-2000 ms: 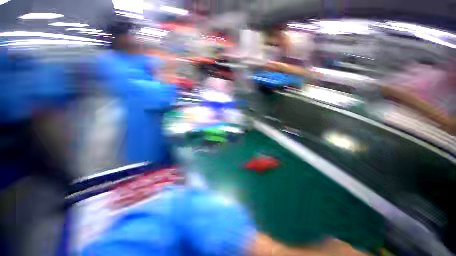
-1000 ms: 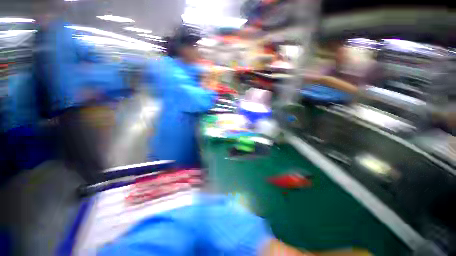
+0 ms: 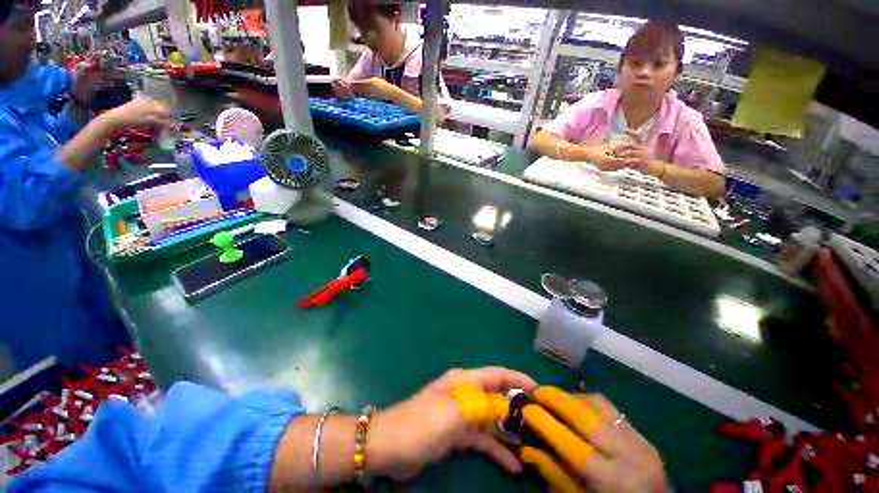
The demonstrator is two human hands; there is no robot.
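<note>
My left hand point(image 3: 439, 424), with yellow-orange finger cots, is low in the middle of the view and holds a small dark electronic unit point(image 3: 517, 416) at its fingertips. My right hand point(image 3: 588, 438), also in yellow-orange cots, has its fingertips on the same unit from the right. The fingers hide most of the unit. A red spring clamp point(image 3: 335, 289) lies on the green mat ahead, with a small dark and silver piece at its far end. A translucent white dispenser bottle point(image 3: 569, 329) stands beyond my hands, its metal lid flipped open.
Many red clamps lie at the lower left point(image 3: 72, 414) and lower right point(image 3: 810, 457). A smartphone point(image 3: 231, 268) with a green stand, a green tray point(image 3: 120, 246) and a fan point(image 3: 296, 161) are at the left. A person in blue is at the left; two in pink sit opposite.
The view has swung right and sharpened from blur. Both hands, the dark unit between them and the dispenser bottle are now clearly in view; the red clamp appears further left.
</note>
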